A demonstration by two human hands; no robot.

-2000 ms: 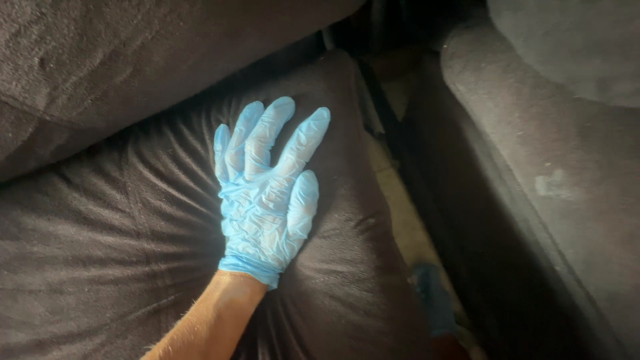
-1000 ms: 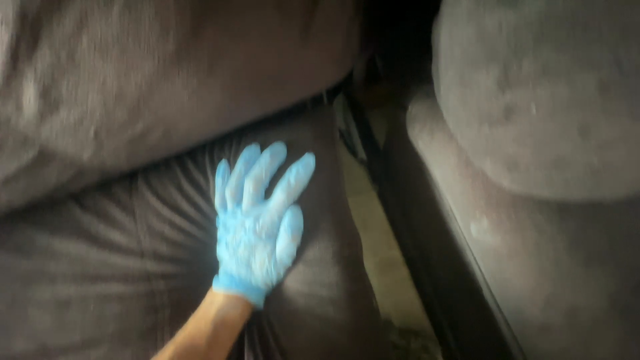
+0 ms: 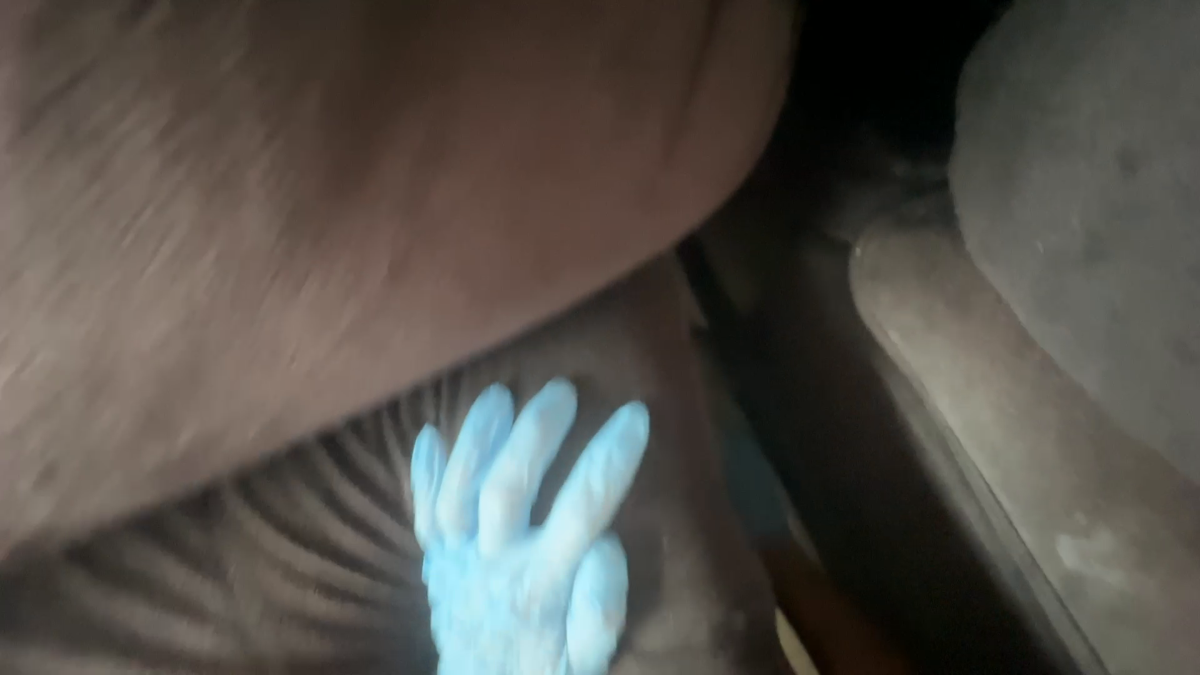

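Observation:
My left hand (image 3: 530, 553), in a light blue disposable glove, presses palm down on a dark brown upholstered seat cushion (image 3: 309, 562). Its fingers are spread and hold nothing, and creases in the fabric fan out to its left. In the shadowed gap right of the cushion is my right hand (image 3: 755, 483), also in a blue glove, with its forearm below. It is dim and blurred, so its fingers and anything in them cannot be made out.
A large brown back cushion (image 3: 375, 206) rises over the seat at the upper left. Along the right stands another grey-brown upholstered piece (image 3: 1012, 394) with a pale mark on it, below a rounded grey cushion (image 3: 1087, 187). A dark narrow gap separates the two sides.
My left hand stays spread on the seat cushion. My right hand shows farther up along the gap than two seconds ago. The view has shifted, and the back cushion fills more of it.

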